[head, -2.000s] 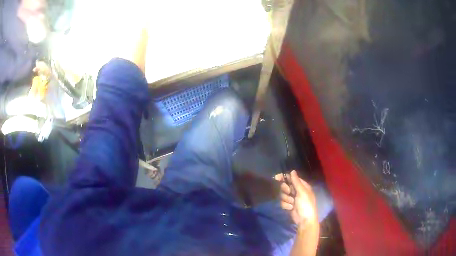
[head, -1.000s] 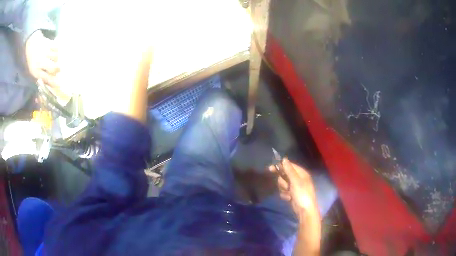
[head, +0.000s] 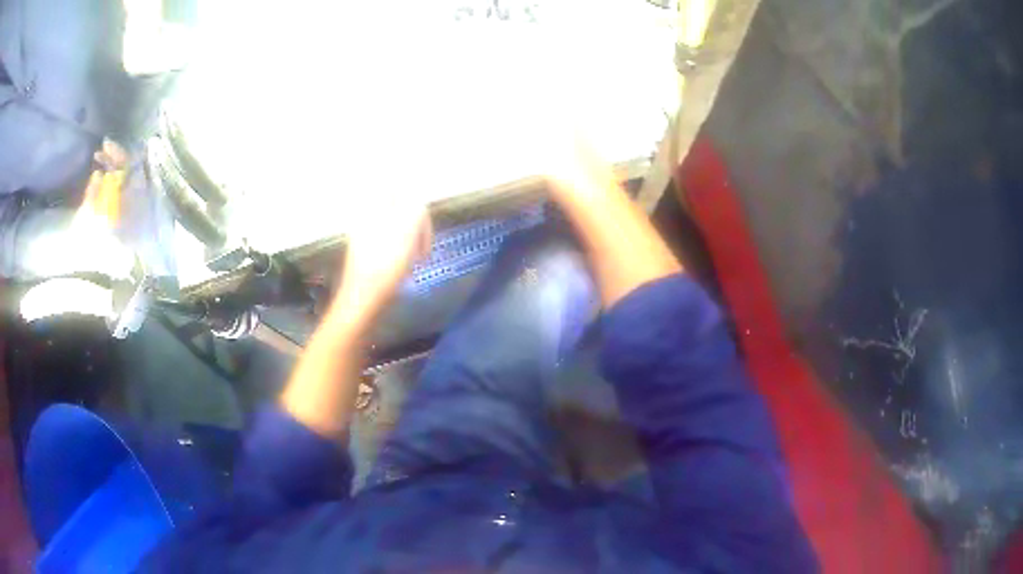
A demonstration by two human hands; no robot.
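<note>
The white worktable [head: 449, 112] is washed out by glare, with a wooden front edge. My left hand [head: 387, 241] is at the table's front edge, pale and blurred; its fingers are hard to make out. My right hand [head: 578, 168] reaches over the table's front edge further right and fades into the glare. Whether either hand holds anything cannot be seen. Small dark marks or pieces [head: 499, 14] show at the far side of the table top.
A perforated blue crate [head: 466, 252] is under the table. A red panel edge [head: 774, 336] and dark scratched panel [head: 942, 325] stand at right. A smooth blue bin [head: 95, 493] is lower left. Another person's hand [head: 107, 185] is at left.
My right hand has moved from beside my leg up to the table; the small tool seen in it no longer shows. My left hand has drawn back to the table's front edge.
</note>
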